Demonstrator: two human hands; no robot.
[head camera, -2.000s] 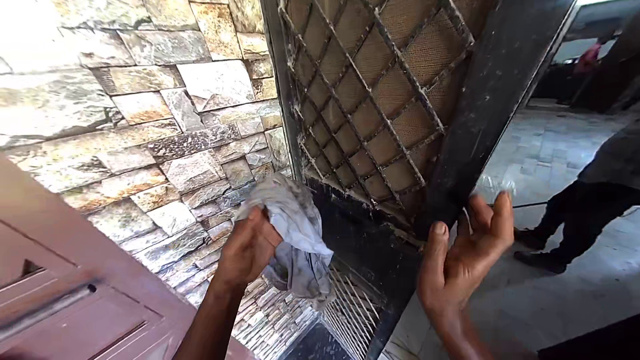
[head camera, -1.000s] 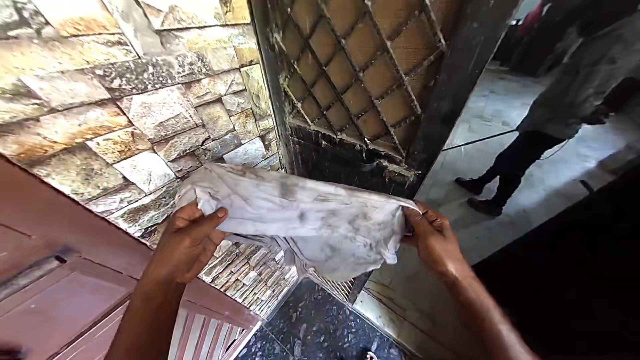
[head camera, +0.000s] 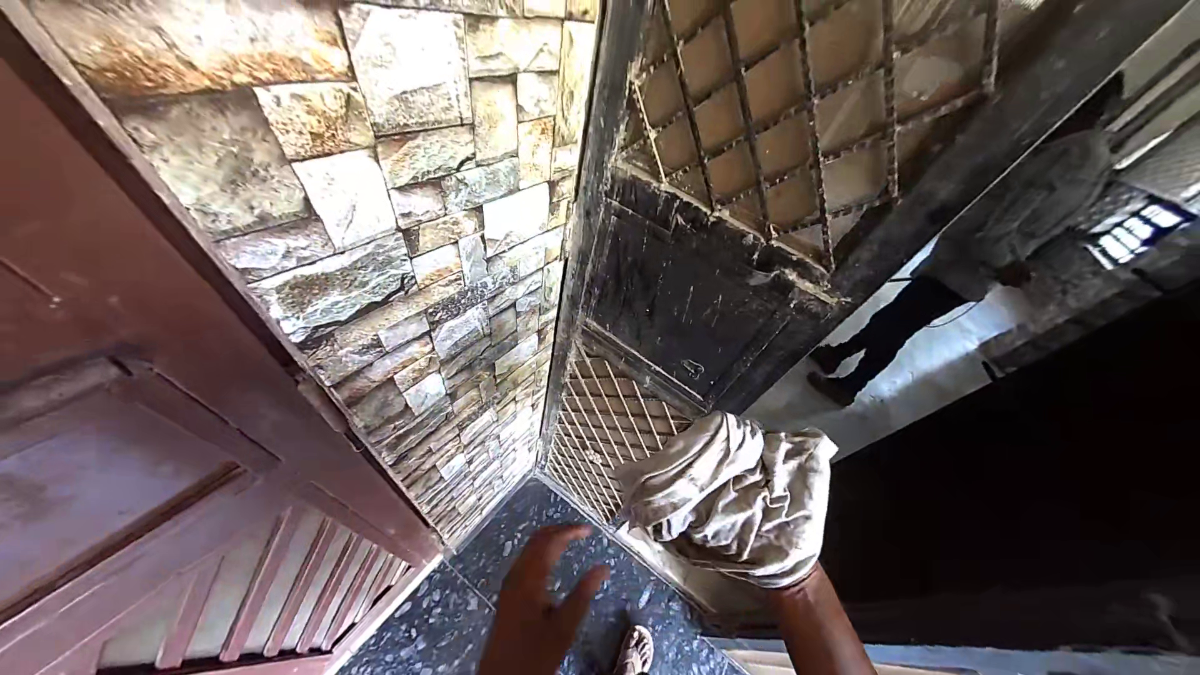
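Note:
A stained white cloth (head camera: 741, 497) is draped and bunched over my right hand (head camera: 750, 511), hiding its fingers; only the wrist and forearm show below it. The cloth is in front of the lower part of a dark door with metal lattice panels (head camera: 778, 103). My left hand (head camera: 548, 595) is to the left of the cloth, above the speckled floor, its fingers apart and nothing in them. Whether the cloth touches the door cannot be told.
A stone-clad wall (head camera: 450, 225) stands between the lattice door and a reddish-brown panelled door (head camera: 187, 375) at the left. A person (head camera: 975, 253) stands beyond the dark door at the right. A foot in a sandal (head camera: 635, 649) is on the speckled floor (head camera: 450, 609).
One second ago both hands held the cloth stretched out between them. Now my left hand is off it, and the cloth is gathered around my right hand. The view has turned.

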